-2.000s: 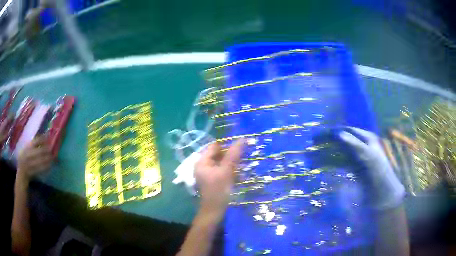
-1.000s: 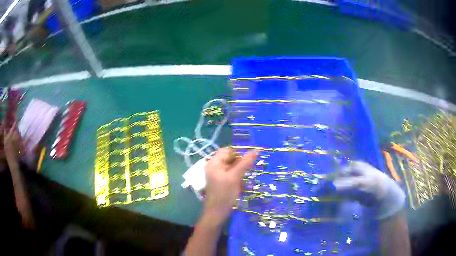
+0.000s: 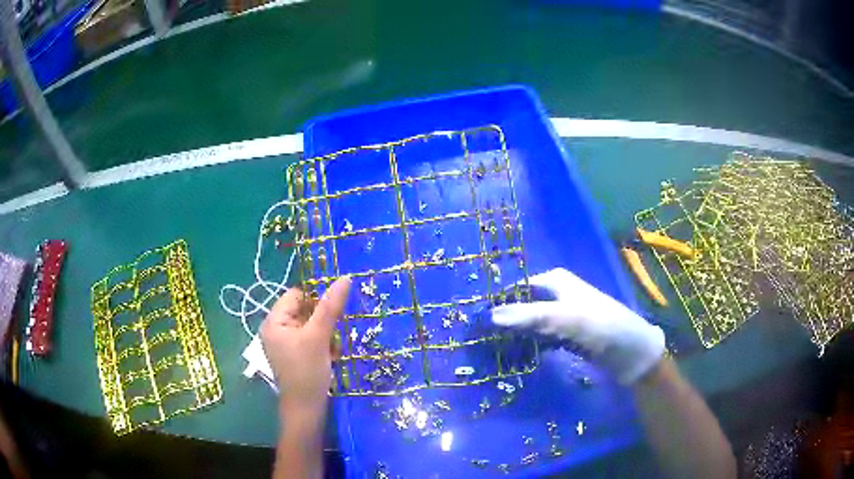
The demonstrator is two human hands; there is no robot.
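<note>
A gold sprue frame [image 3: 404, 245] is held over the large blue bin [image 3: 566, 201]. Small parts line its left and right side bars. My left hand [image 3: 301, 337], bare, pinches the frame's left side bar between thumb and fingers. My right hand [image 3: 581, 323], in a white glove with a dark palm side, is at the frame's lower right edge, fingers around the side bar; its fingertips are partly hidden. Small loose plated parts [image 3: 408, 412] lie scattered in the bin below the frame.
A full gold frame [image 3: 154, 337] lies on the green bench at left, beside a red strip [image 3: 45, 297]. A white cord [image 3: 251, 301] with a white block lies left of the bin. At right are orange-handled cutters [image 3: 646, 278] and a heap of gold frames [image 3: 787, 234].
The view has shifted, so bin and frame appear farther left. The held frame now shows sharply. The other person's hand at far left has mostly left the picture.
</note>
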